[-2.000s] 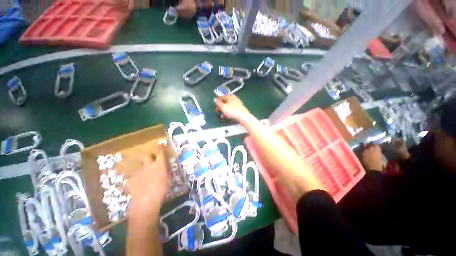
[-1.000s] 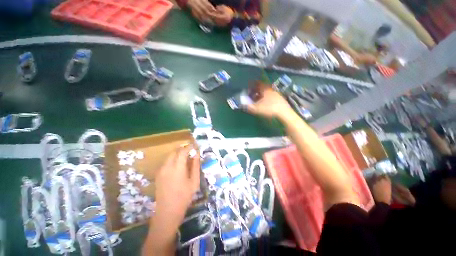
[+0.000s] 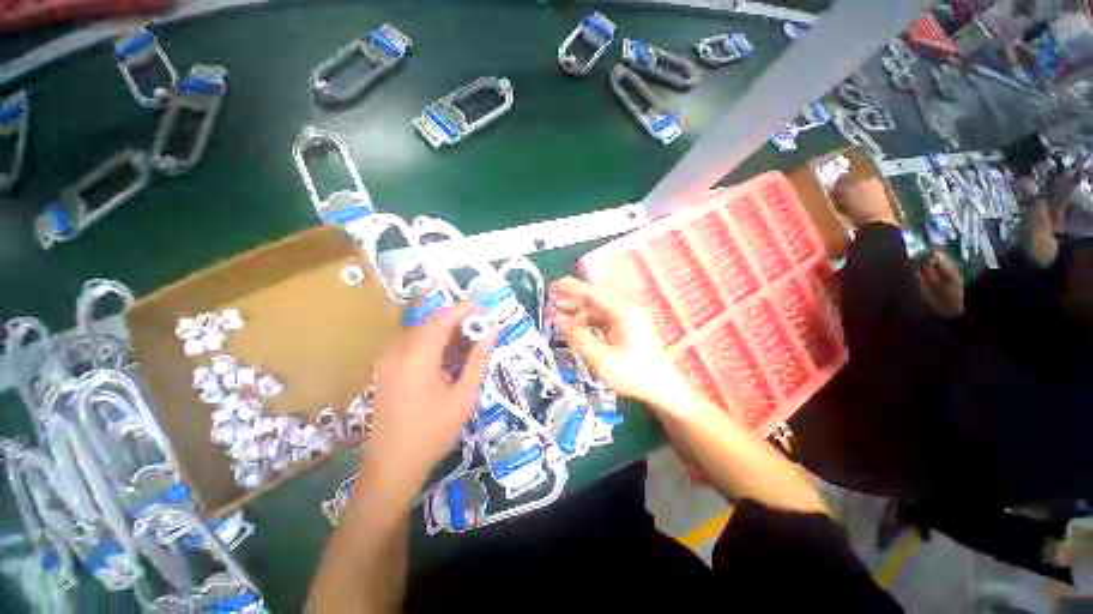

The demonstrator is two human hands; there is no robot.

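My left hand (image 3: 426,372) is over the right edge of the cardboard box (image 3: 294,282) and pinches a small white ring-like piece (image 3: 476,325) between thumb and finger. My right hand (image 3: 605,336) is just right of it, over the heap of looped cables (image 3: 518,462), with fingers curled and apart; I see nothing held in it. The cables are white loops with blue bands. More small white pieces (image 3: 258,420) lie in the box's left and lower part, and one lies near its upper right corner.
A pink-red compartment tray (image 3: 731,288) lies right of my right hand. Another cable heap (image 3: 102,444) is left of the box. Loose looped cables lie on the green belt (image 3: 252,132). A slanting grey-white post (image 3: 779,108) stands beyond the tray. A neighbour's hand (image 3: 865,202) is in a smaller box.
My right hand has come back from the belt to the cable heap; a looped cable it held now lies on the belt. My left hand has lifted from the box with a white piece. The view has shifted.
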